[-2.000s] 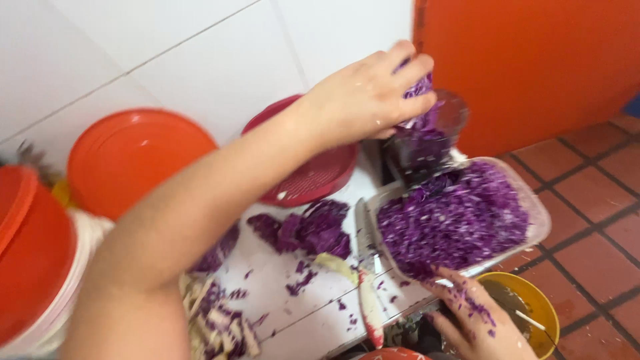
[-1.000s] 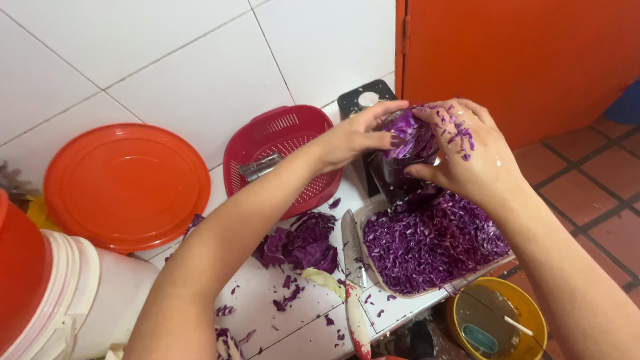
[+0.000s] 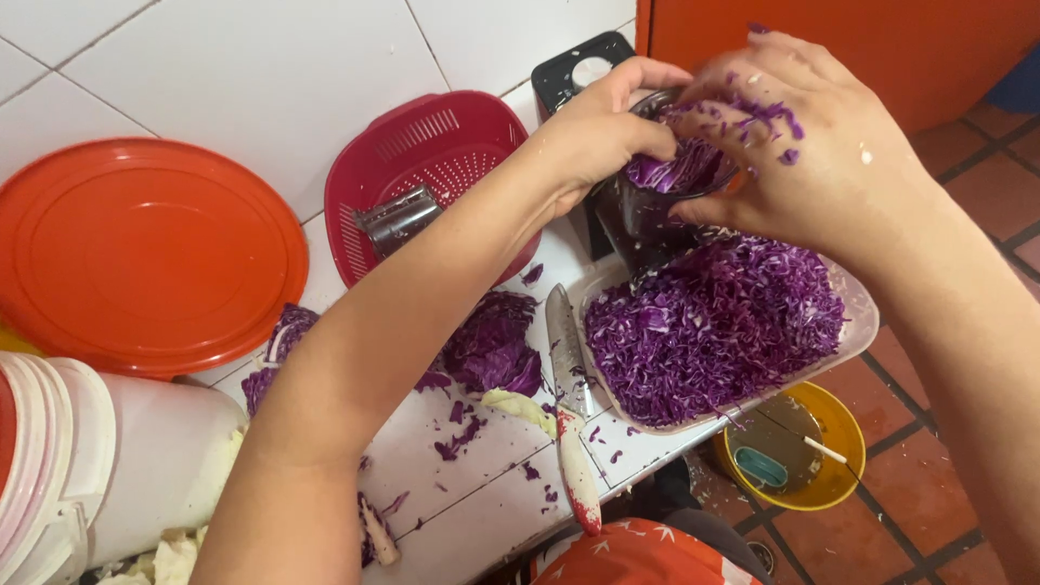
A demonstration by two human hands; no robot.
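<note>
Both hands are at the mouth of a dark translucent feed hopper (image 3: pixel 630 219) on a black electric shredder (image 3: pixel 561 77). A piece of red cabbage (image 3: pixel 682 166) sits in that opening. My left hand (image 3: pixel 621 122) touches the near side of the cabbage and the rim, thumb and fingers apart. My right hand (image 3: pixel 792 138), flecked with purple shreds, curves around the far side; its fingertips are partly hidden. Below lies a clear plastic tub heaped with shredded red cabbage (image 3: pixel 715 325). A kitchen knife (image 3: pixel 569 390) with a worn, red-stained pale handle rests left of the tub.
Cabbage chunks (image 3: pixel 496 345) and scraps lie on the white tiled counter (image 3: pixel 479 504). Behind are a crimson colander (image 3: pixel 439 146) holding a dark cylindrical part (image 3: pixel 398 219), and an orange lid (image 3: pixel 146 252). A white bucket (image 3: pixel 154 463) stands left; a yellow bucket (image 3: pixel 845 439) is on the floor.
My right hand has risen from beside the tub to the hopper's mouth. Two seconds ago my left hand held cabbage above the hopper; now the cabbage sits in the opening.
</note>
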